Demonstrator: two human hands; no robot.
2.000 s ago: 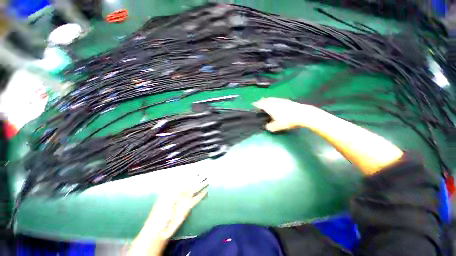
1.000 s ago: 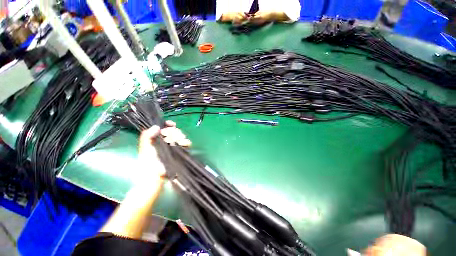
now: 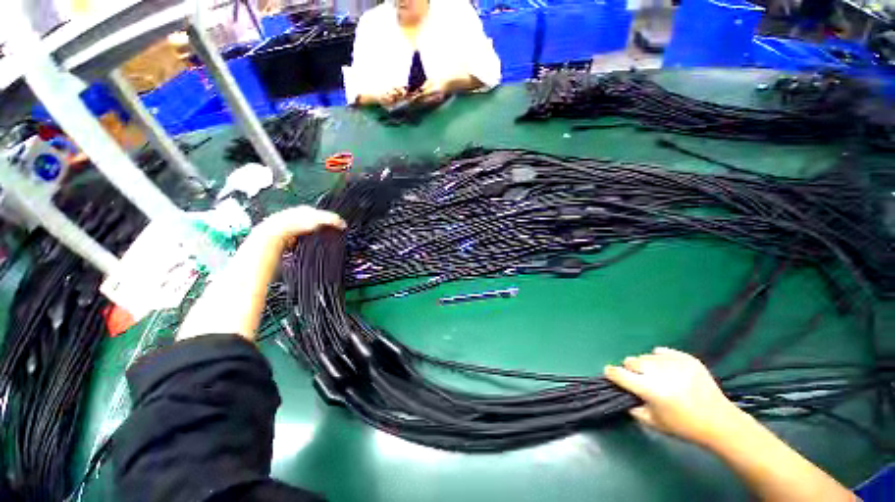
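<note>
A thick bundle of black cable harnesses [image 3: 461, 412] curves in a U over the near part of the green table. My left hand [image 3: 299, 224] is on the bundle's upper left end, its fingers over the cords. My right hand [image 3: 667, 390] is closed around the cords at the right. Moulded splitter blocks [image 3: 343, 368] show side by side in the bundle's left bend, below my left hand. The cords run on to the right past my right hand. The cord tips beyond my left hand are blurred.
A large heap of cables [image 3: 589, 201] lies behind the bundle. A slim silvery tool [image 3: 479, 296] lies between them. Grey metal posts [image 3: 236, 93], a white paper [image 3: 152, 275] and more cables [image 3: 44, 363] are at left. Orange-red scissors [image 3: 339, 162] and a person [image 3: 422, 54] are beyond.
The bundle has swung from hanging toward me to a curve across the table. My left hand has moved up with its end. My right hand has moved up from the lower edge onto the cords.
</note>
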